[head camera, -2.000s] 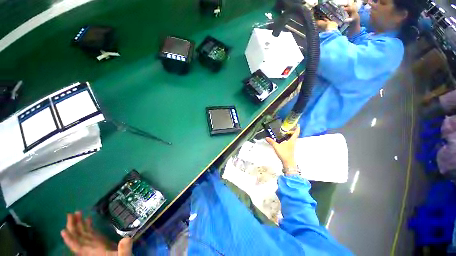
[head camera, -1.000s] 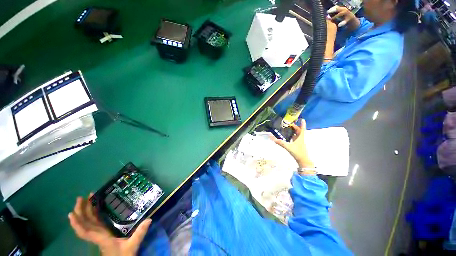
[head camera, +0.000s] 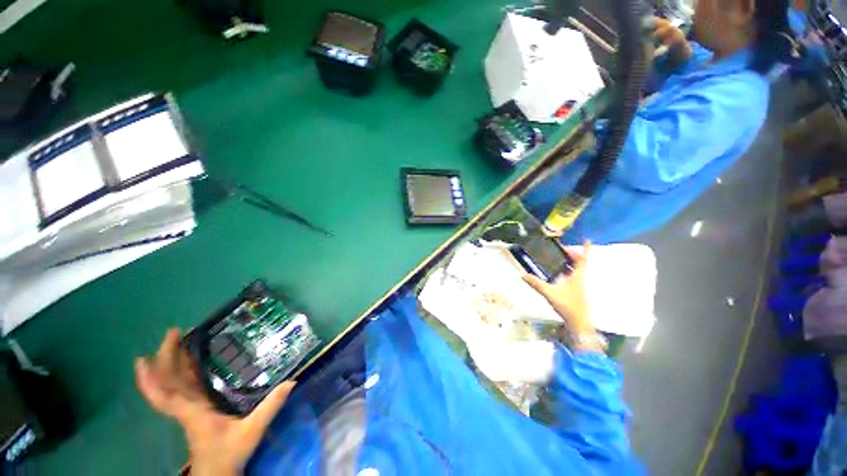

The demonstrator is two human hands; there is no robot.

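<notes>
My left hand (head camera: 209,409) is at the bench's front edge, its fingers and thumb around the near end of an open meter housing (head camera: 251,349) with a green circuit board showing. My right hand (head camera: 568,293) holds a small dark panel meter (head camera: 543,257) over the lap-side bin. The yellow end of a black air hose (head camera: 565,216) is just above that meter. Another panel meter (head camera: 434,197) lies face up near the bench edge, its grey screen and pale keys showing.
Overlay sheets (head camera: 121,191) lie at left, with dark tweezers (head camera: 283,212) beside them. Several meters stand farther back, near a white control box (head camera: 539,70). A white sheet (head camera: 627,288) covers the bin's right side. A person in blue (head camera: 697,149) works at upper right.
My left hand has moved from beside the open housing to around its near end. My right hand's meter is now more visible, below the hose end. The whole view has shifted.
</notes>
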